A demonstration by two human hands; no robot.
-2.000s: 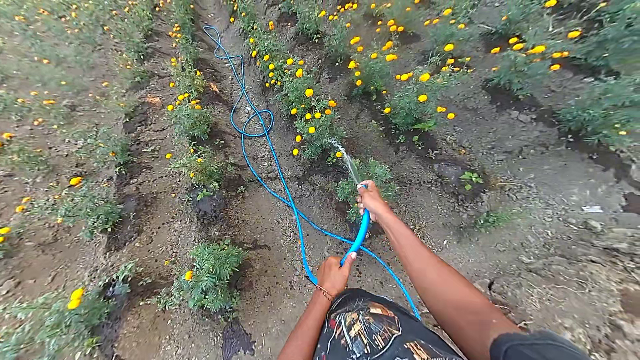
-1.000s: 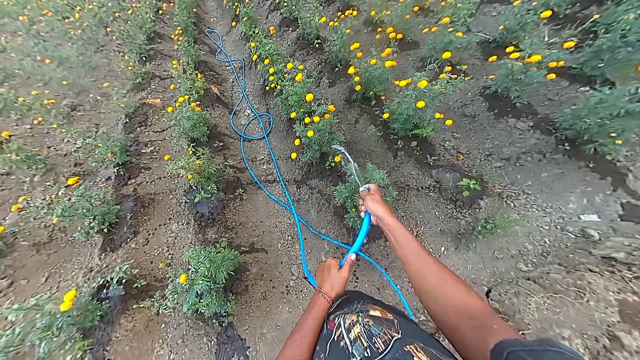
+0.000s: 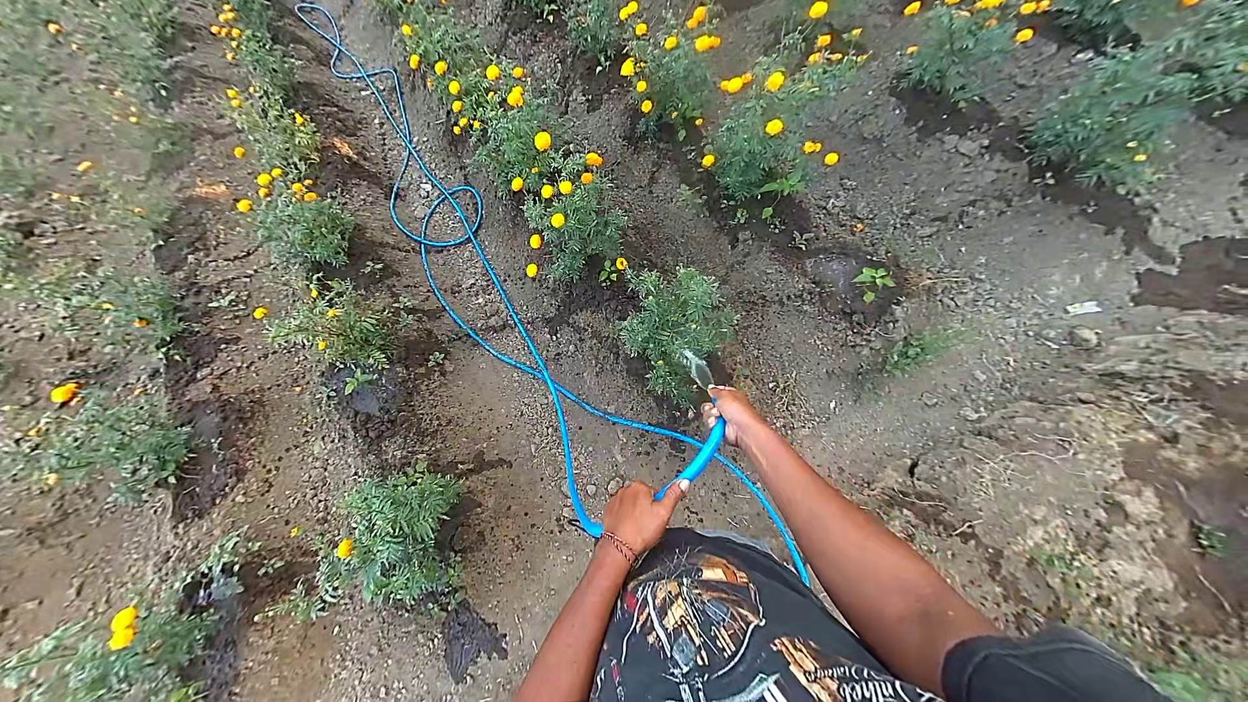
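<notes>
A blue garden hose (image 3: pixel 565 444) runs down the soil path, loops over itself and curves up through both hands. My right hand (image 3: pixel 736 414) grips it at its outlet end, and a short spray of water (image 3: pixel 696 369) comes out there. Lower and to the left, my left hand (image 3: pixel 639 515), with a braided bracelet at the wrist, is closed around the hose. The spray falls at the near side of a leafy green plant (image 3: pixel 678 322) that shows no blooms.
Rows of marigold plants (image 3: pixel 575 219) with yellow and orange blooms stand on both sides of the path. Another marigold plant (image 3: pixel 400 531) grows to the left of my left hand. A small seedling (image 3: pixel 874 280) stands in a dark damp patch at the right, near a pale scrap (image 3: pixel 1083 307).
The water arced up and away from my right hand earlier; now it is a short spray by the flowerless plant. Both hands have stayed on the hose.
</notes>
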